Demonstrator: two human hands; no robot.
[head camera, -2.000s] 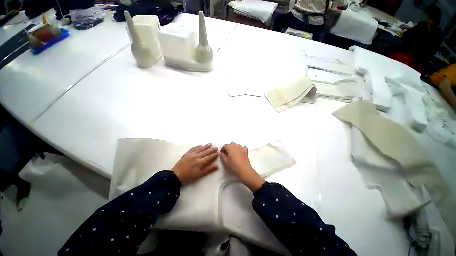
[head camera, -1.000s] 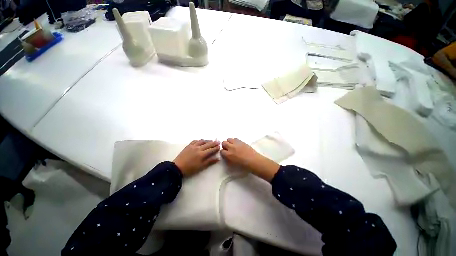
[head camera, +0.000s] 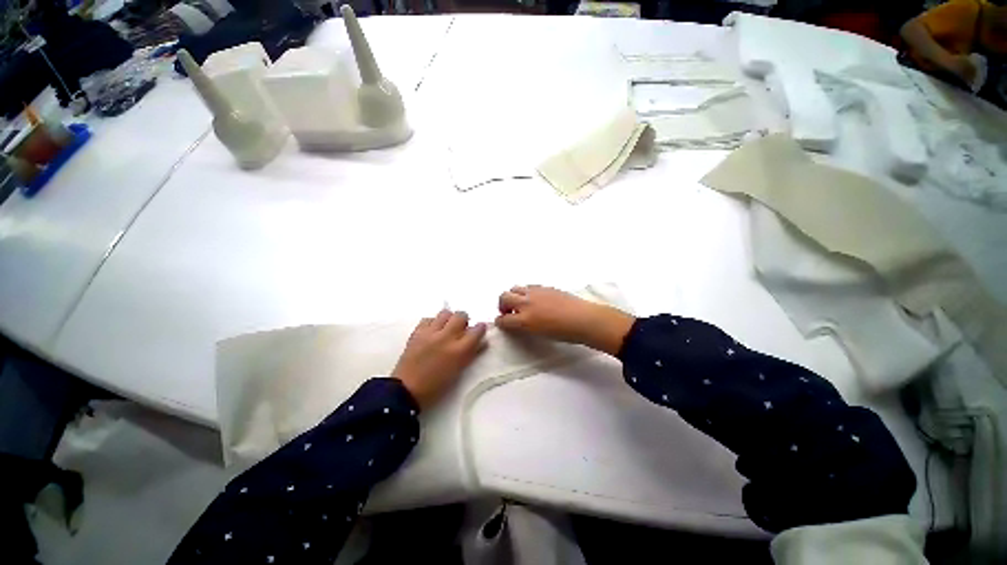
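The off-white body panel (head camera: 298, 381) lies on the table in front of me, its top edge running left to right and a curved cutout facing right. My left hand (head camera: 436, 355) is on its top edge, fingers bent and fingertips at the fabric. My right hand (head camera: 552, 313) pinches the same edge slightly further right, with a small gap between the hands. My right hand and forearm hide most of the narrow strap end. The fingertips' exact hold is too small to see.
Two pale bottles (head camera: 250, 135) stand beside white boxes (head camera: 315, 94) at back left. Folded cream pieces (head camera: 602, 160) lie back right, flat trim outlines (head camera: 701, 121) behind them. Crumpled cream panels (head camera: 823, 215) lie right. A blue tray (head camera: 55, 158) is far left. A person's arm (head camera: 939, 50) shows far right.
My left hand's fingers are more bent than before. My right hand has turned flatter and moved slightly right, widening the gap. The view has shifted, moving the bottles left and the far pieces up.
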